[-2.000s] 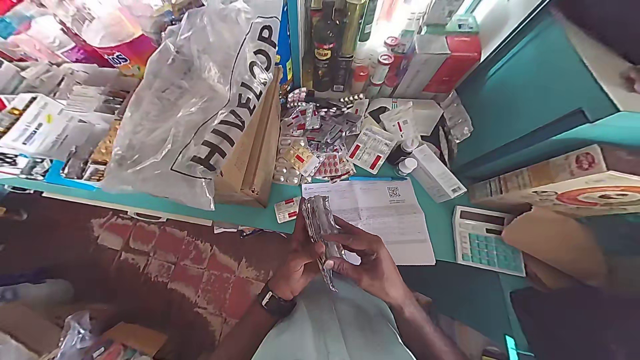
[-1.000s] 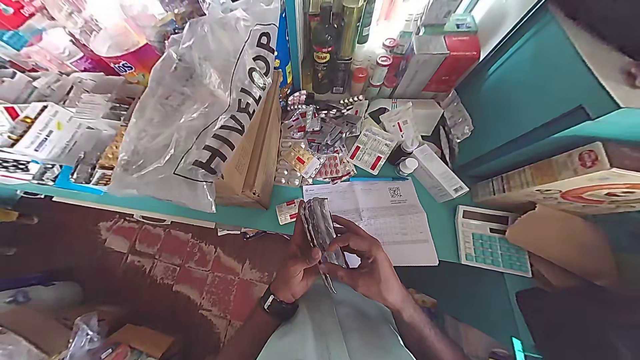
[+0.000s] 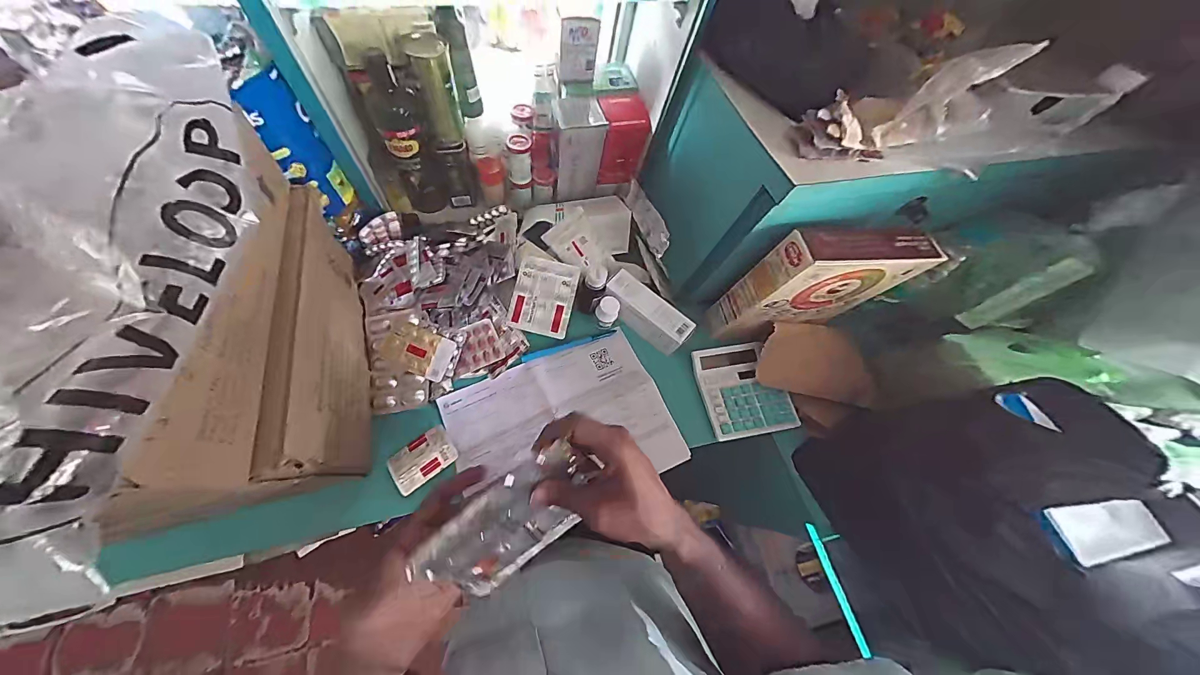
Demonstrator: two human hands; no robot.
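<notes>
Blurred blister packs of shiny foil and clear plastic lie between my hands, above my lap at the counter's front edge. My left hand holds their lower left end. The fingers and thumb of my right hand pinch the upper right end, with something small and crumpled at the fingertips. Just beyond lies a printed paper sheet. A single blister pack with red marks rests left of the sheet. Behind it is a heap of blister packs, with a white-capped bottle and a white carton to its right.
A cardboard box and a clear printed plastic bag stand at the left. A calculator and an upright carton are at the right. Bottles line the back shelf. A dark bag fills the lower right.
My hands have moved apart, and the packs, earlier a compact upright stack between them, now lie slanted toward the lower left. The view has shifted to the right.
</notes>
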